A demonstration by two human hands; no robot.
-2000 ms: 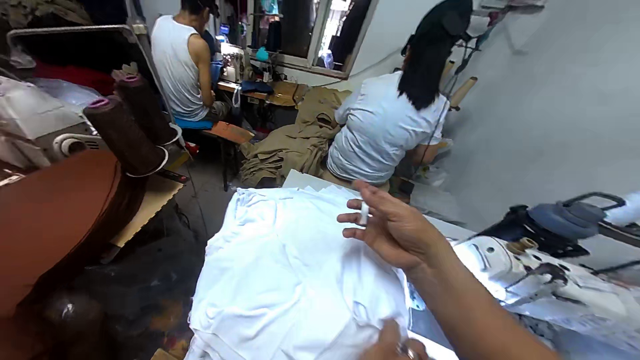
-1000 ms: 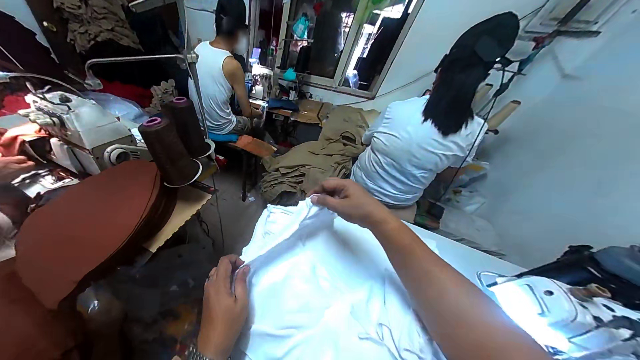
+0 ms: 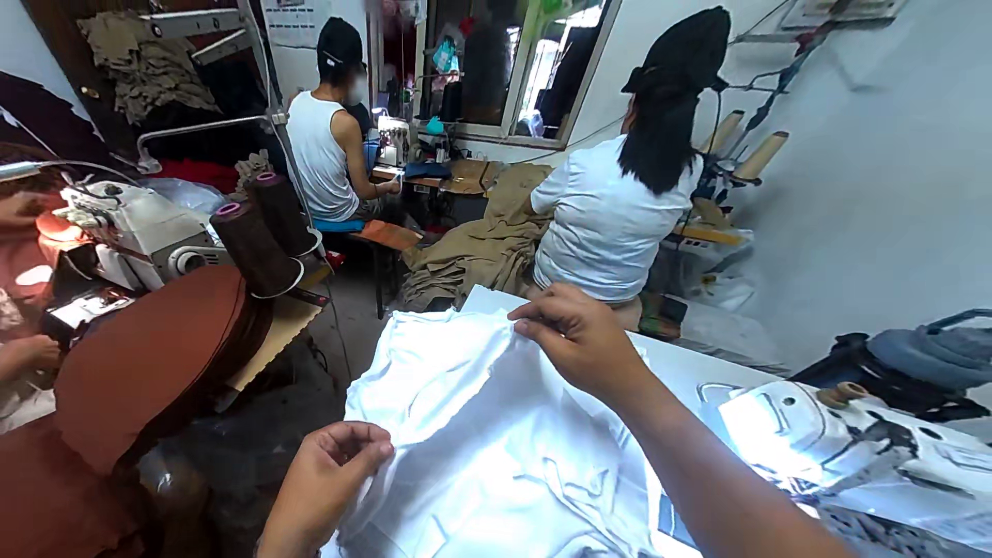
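White fabric pieces (image 3: 496, 465) lie heaped on a white sewing table (image 3: 690, 364) before me. My left hand (image 3: 333, 480) pinches the near-left part of one piece's edge between thumb and fingertips. Farther up the same edge, my right hand (image 3: 577, 337) grips it between thumb and index finger. A strip of the edge is raised and stretched between both hands, with folds beneath it. Loose strands or narrow folds show on the cloth below my right hand.
A white sewing machine (image 3: 845, 434) with its light on stands at right. Brown thread cones (image 3: 256, 248) and stacked rust-brown fabric (image 3: 155, 356) are at left, near another machine (image 3: 147, 225). Two people (image 3: 322, 155) (image 3: 612, 209) sit ahead beside olive cloth (image 3: 480, 248); another person's hands show at far left.
Two seconds ago my right hand was raised above the cloth with its fingers apart; now both hands hold the fabric edge. Since one second ago, the edge has been lifted. The view has shifted left.
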